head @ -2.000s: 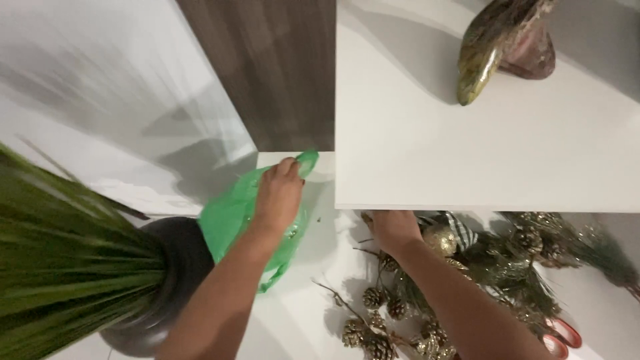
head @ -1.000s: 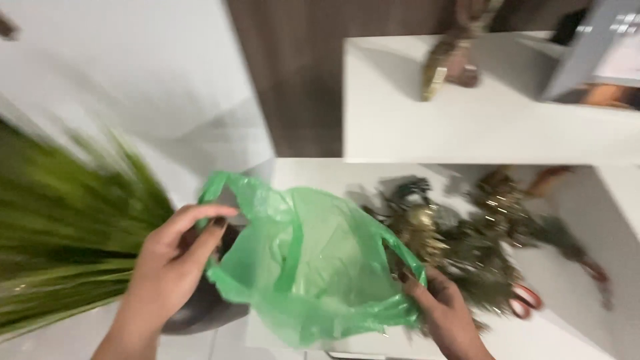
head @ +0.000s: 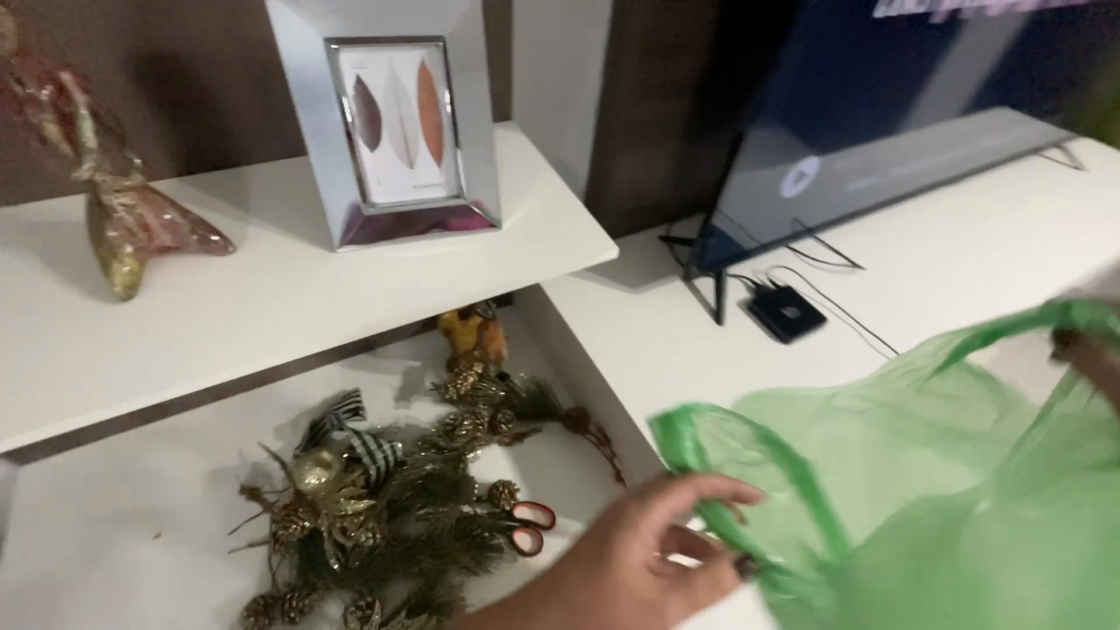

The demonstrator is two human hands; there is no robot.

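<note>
A translucent green plastic bag [head: 927, 490] hangs between my two hands at the lower right, its mouth spread. My left hand [head: 647, 551] pinches one handle loop between thumb and fingers. At the right edge, my right hand [head: 1089, 359] holds the other handle and is only partly in view. Left of my left hand, on the lower white shelf, lies a decorative arrangement of pine sprigs [head: 437, 490], gold pinecones [head: 293, 525] and a black-and-white checked ribbon [head: 372, 451]. Scissors with red-and-black handles [head: 528, 528] lie against the greenery.
An upper white shelf [head: 262, 324] overhangs the arrangement, bearing a glossy figurine [head: 131, 219] and a silver picture frame [head: 341, 149]. At right, a television [head: 840, 149] stands on the white cabinet top [head: 612, 332], with a small black box [head: 786, 312] and cables before it.
The green bag, first beside the dark pot, was lifted and spread by both hands, and is now over the cabinet at the right. The view has swung right, showing the television.
</note>
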